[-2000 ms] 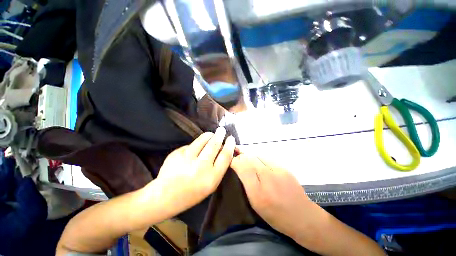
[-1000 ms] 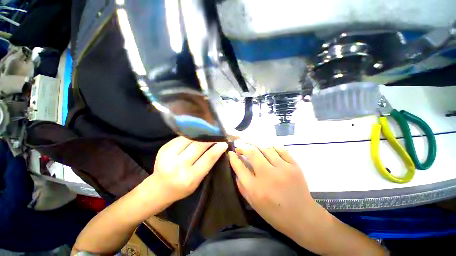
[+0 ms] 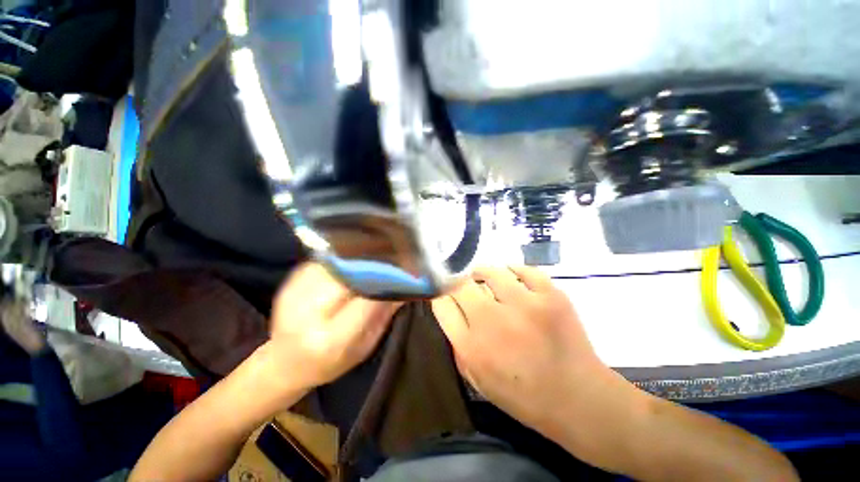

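The dark garment [image 3: 217,179] lies left of the sewing machine head [image 3: 641,47], with its brown lining [image 3: 179,306] trailing left and a brown panel [image 3: 420,377] hanging over the table's front edge. My left hand [image 3: 325,325] holds the cloth below the large chrome guard [image 3: 349,169], which covers part of its fingers. My right hand [image 3: 514,329] lies close beside it with its fingertips on the same cloth edge. The guard hides the needle and the exact fingertip contact.
Scissors with yellow and green handles [image 3: 790,273] lie on the white table [image 3: 613,320] at the right. A ruler-marked edge [image 3: 717,384] runs along the front. A cardboard box [image 3: 306,438] is below. Another person's hand [image 3: 21,325] shows at the far left.
The view has moved closer under the machine head, so the chrome guard looks larger. My hands have shifted from pressing a small dark piece to holding the cloth edge. Another person's hand has appeared at far left.
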